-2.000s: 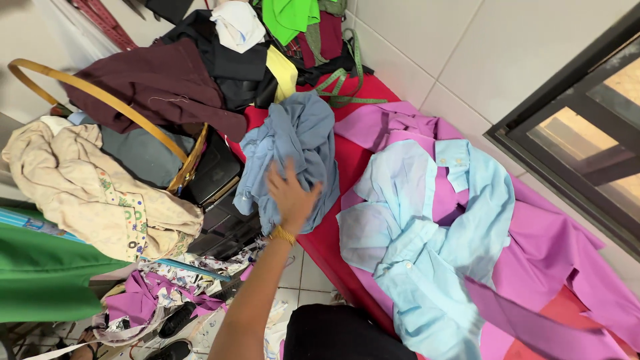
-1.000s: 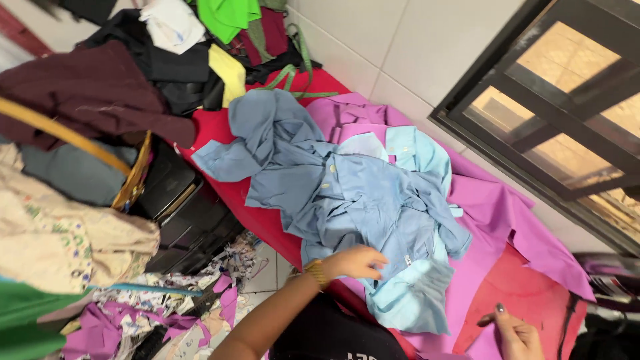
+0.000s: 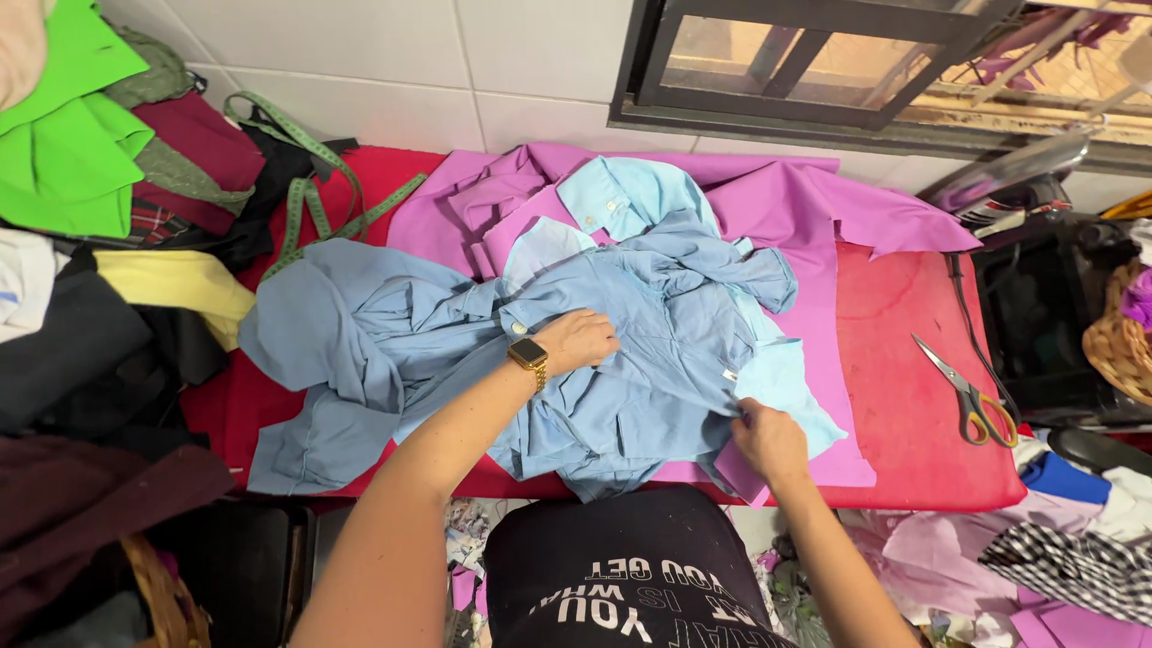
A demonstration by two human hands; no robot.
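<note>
A grey-blue garment [image 3: 648,324] lies rumpled across the red-covered table, over a light blue garment [image 3: 783,387] with buttons and a sheet of magenta fabric [image 3: 801,270]. My left hand [image 3: 580,342], a gold watch at its wrist, rests on the middle of the grey-blue garment, fingers curled; whether it grips the cloth is not clear. Down at the garment's right edge, near a small white tag [image 3: 730,375], my right hand [image 3: 769,439] pinches the cloth between thumb and fingers. A piece of magenta fabric hangs just below that hand.
Scissors [image 3: 967,396] with grey and yellow handles lie on the red table cover [image 3: 900,360] at the right. A green measuring tape [image 3: 310,202] curls at the back left. Piled fabrics [image 3: 81,135] flank the left side. Behind are a tiled wall and a dark window frame [image 3: 765,117].
The grey-blue garment, bunched at the table's left two seconds ago, now spreads over the light blue one. My right hand has come from the right onto its edge. The view has swung right.
</note>
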